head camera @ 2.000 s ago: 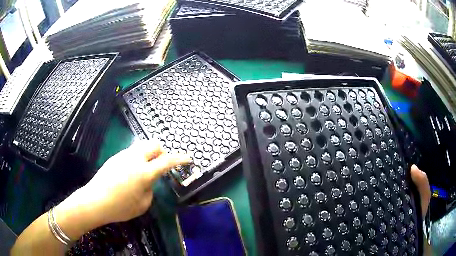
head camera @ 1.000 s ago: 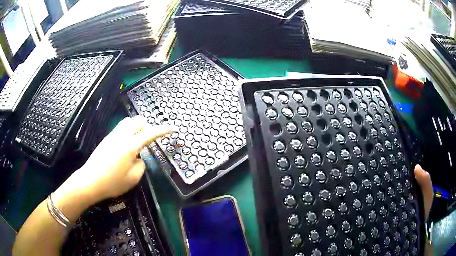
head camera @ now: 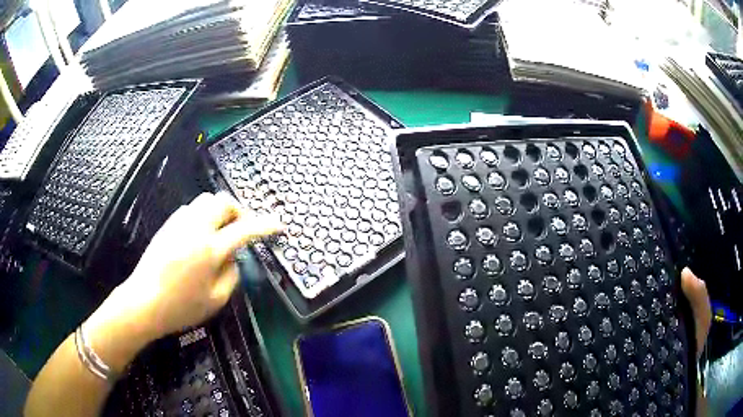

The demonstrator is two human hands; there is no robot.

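Observation:
A black pocketed tray (head camera: 406,269) fills the right foreground, tilted up towards me, with silvery round components in most pockets and several empty pockets near its top. My right hand (head camera: 695,308) is at its right edge, only the fingers showing, gripping the rim. A glossy pale-looking tray (head camera: 326,167) lies mid-bench. My left hand (head camera: 191,265) is over its lower left edge, index finger extended onto the pockets and other fingers curled; no held object can be made out. Another black tray (head camera: 200,391) with a few components lies under my left forearm, partly hidden.
A phone (head camera: 352,370) lies flat on the green mat between the trays. A tray stack (head camera: 106,163) stands at left. Paper or cardboard piles (head camera: 175,45) and more dark trays (head camera: 391,53) stand at the back. An orange-red object (head camera: 668,130) is at back right.
My left hand has moved from the glossy tray's near corner up along its left edge, uncovering the lower tray. In the last second it has barely moved. The right tray shifted slightly right.

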